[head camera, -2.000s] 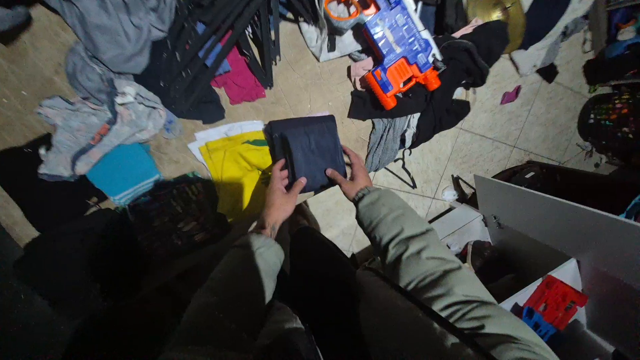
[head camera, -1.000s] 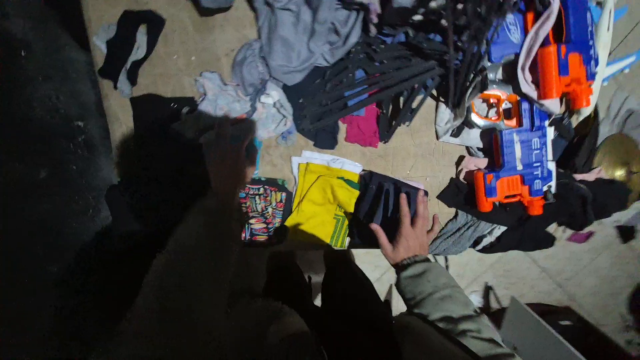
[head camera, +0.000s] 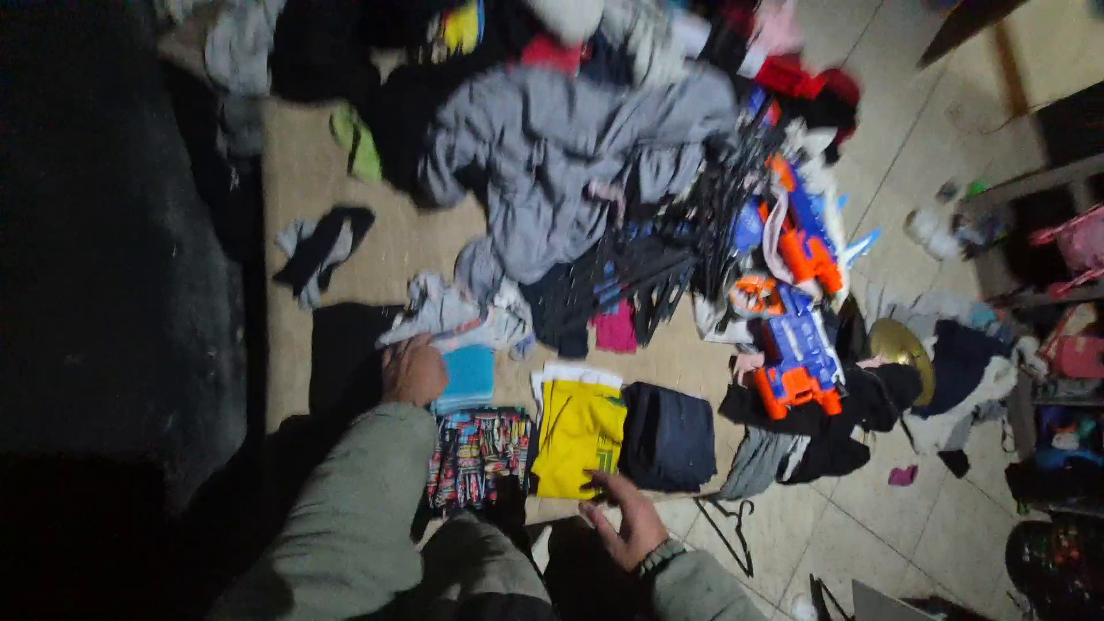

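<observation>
My left hand is at the left edge of a folded light-blue cloth, beside a pale patterned garment; its fingers are blurred, and whether it grips anything cannot be told. Just below the blue cloth lies a folded multicolored patterned garment. My right hand has its fingers apart at the lower edge of a folded yellow garment, with nothing held in it. A folded dark navy garment lies to the right of the yellow one, above my right hand.
A crumpled gray garment and a heap of black hangers lie farther up. Blue and orange toy blasters rest at the right. A black hanger is on the tiled floor. Socks lie at the left.
Two seconds ago both hands were on the dark folded garment. My right hand has since come off it, and that garment now lies beside the yellow one. The view has shifted widely.
</observation>
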